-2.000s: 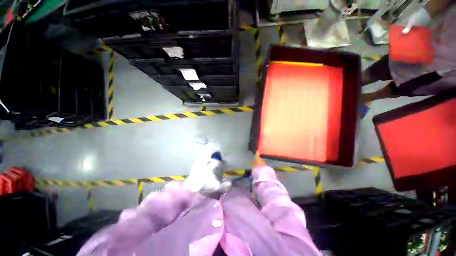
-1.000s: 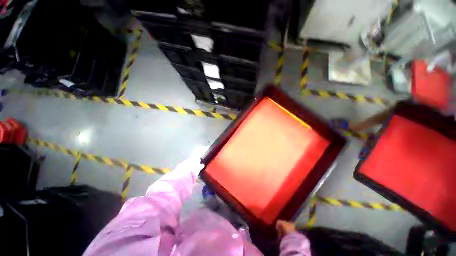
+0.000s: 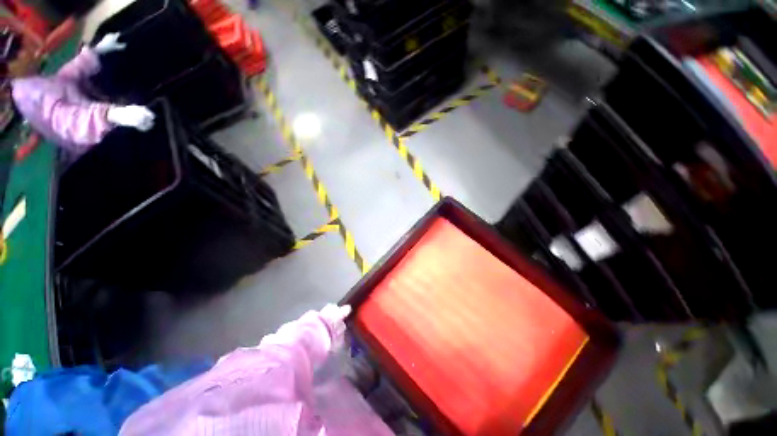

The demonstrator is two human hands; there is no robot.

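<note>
A black tray (image 3: 603, 345) with a flat red foam lining (image 3: 464, 324) is held in front of my body, turned at an angle. No circuit board shows in it. My left hand (image 3: 330, 318), in a white glove, grips the tray's left corner. My right hand is not in view; the tray's near right part runs out at the bottom edge.
Deep black bins (image 3: 170, 196) stand at the left beside a green bench (image 3: 30, 289), with a coworker in pink leaning over them. A blue sleeve is at lower left. Black trays (image 3: 588, 196) are stacked at the right. More black bins (image 3: 417, 68) and red frames (image 3: 234, 38) stand ahead.
The view has swung left, bringing the bench, the bins and the coworker into sight. The tray stays with me, and its lining's yellow edge now faces lower right. My right hand has left the view.
</note>
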